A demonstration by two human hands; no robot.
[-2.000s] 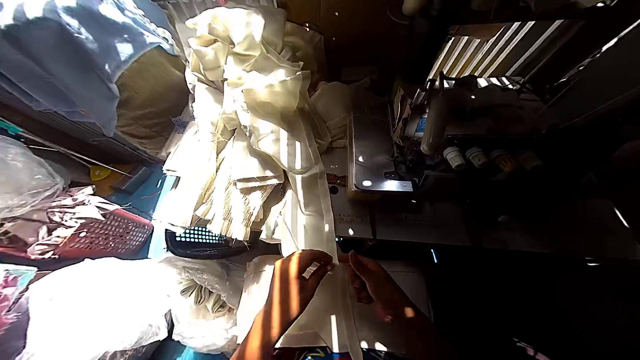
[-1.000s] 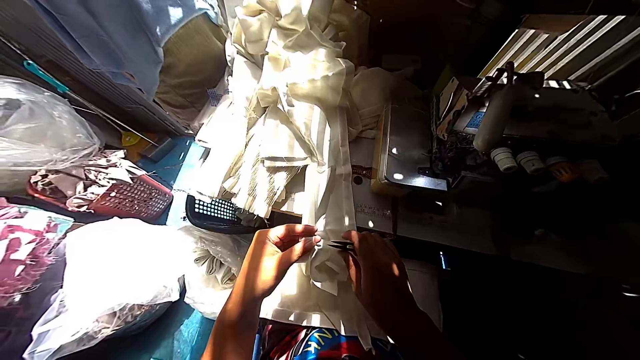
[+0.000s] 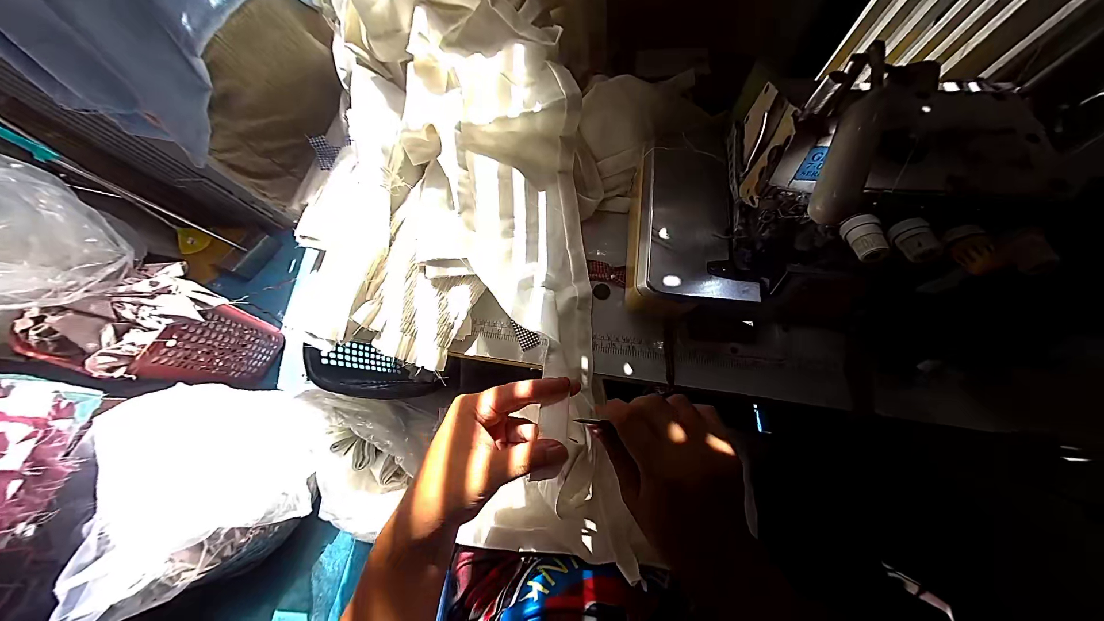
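A long strip of cream fabric (image 3: 565, 285) hangs from a bunched heap of the same cloth (image 3: 509, 112) and runs down between my hands. My left hand (image 3: 492, 440) is at the strip's left edge, its thumb and curled fingers on the cloth, the index finger stretched across it. My right hand (image 3: 668, 440), mostly in shade, is closed around a small cutting tool, likely thread snips (image 3: 591, 422); only a pointed metal tip shows, against the fabric. Lower down, loose cloth (image 3: 517, 517) drapes over a patterned garment (image 3: 561, 591).
A sewing machine (image 3: 931, 138) with a metal plate (image 3: 694, 224) stands at right, above a table edge with a printed ruler (image 3: 638, 347). At left are a red basket (image 3: 216, 345) of scraps, a black basket (image 3: 371, 384) and white plastic bags (image 3: 198, 483).
The snips' dark blades, plain in my right hand a second ago, now show only as a tip. My left index finger and thumb have spread apart. The view has shifted somewhat.
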